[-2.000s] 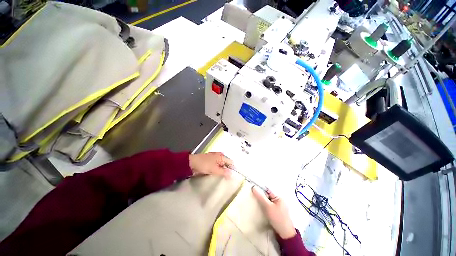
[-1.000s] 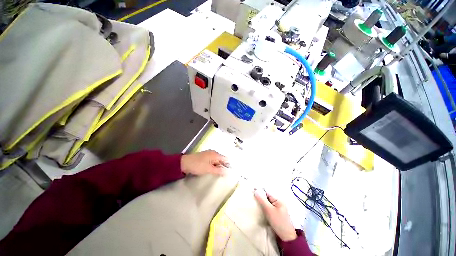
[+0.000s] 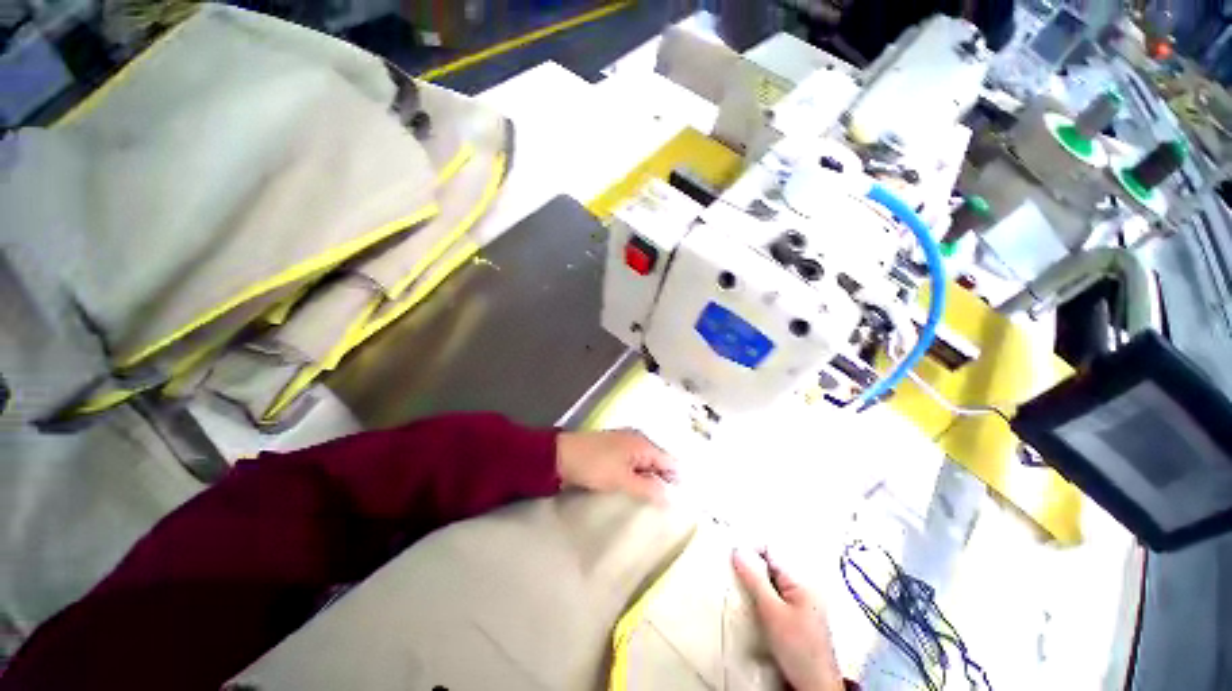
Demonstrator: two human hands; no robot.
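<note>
A beige bag panel (image 3: 500, 587) with a yellow edge binding (image 3: 651, 589) lies in front of the sewing machine (image 3: 757, 297), its far edge near the needle area. My left hand (image 3: 615, 463) holds the panel's far edge, fingers bent, just below the machine head. My right hand (image 3: 790, 618) holds the panel's right side, thumb and fingers at the edge. Bright glare hides the edge between the hands and the spot under the needle.
Stacked beige bag pieces (image 3: 257, 189) with yellow edges lie at the left beside a dark metal plate (image 3: 500, 324). Loose black cables (image 3: 912, 621) lie at the right. A control screen (image 3: 1142, 439) stands at the far right; thread cones (image 3: 1089, 124) stand behind.
The view has shifted, so the machine and stack appear further right and lower. Both hands keep nearly the same hold on the panel near the machine.
</note>
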